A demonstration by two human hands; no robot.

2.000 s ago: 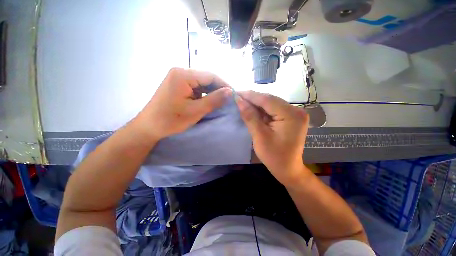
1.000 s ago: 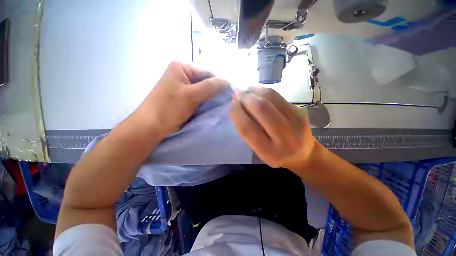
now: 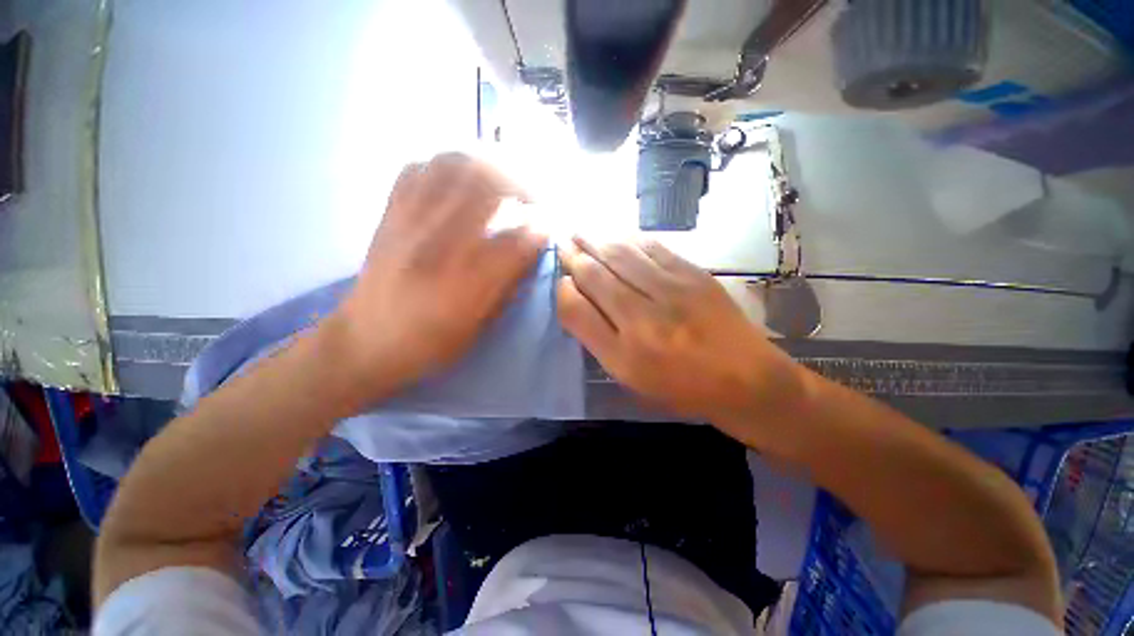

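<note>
A light blue garment piece (image 3: 504, 373) lies on the sewing-machine table and hangs over its front edge. My left hand (image 3: 442, 273), slightly blurred, grips the cloth near its upper edge, left of the fold. My right hand (image 3: 659, 317) has its fingertips on the cloth's right edge, close to my left fingertips. The ribbed grey knob (image 3: 673, 180) stands just beyond my right hand. The needle area is lost in the white lamp glare (image 3: 578, 174).
A dark machine part (image 3: 618, 62) juts down above the work. The larger grey dial (image 3: 908, 50) and purple cloth (image 3: 1057, 143) are upper right. A ruler strip (image 3: 920, 377) runs along the table front. Blue baskets (image 3: 852, 565) and bundled cloth (image 3: 330, 516) are below.
My right hand has flattened from a raised pinch onto the cloth edge. My left hand has turned slightly, and the cloth's right edge has shifted left. The view has tilted a little.
</note>
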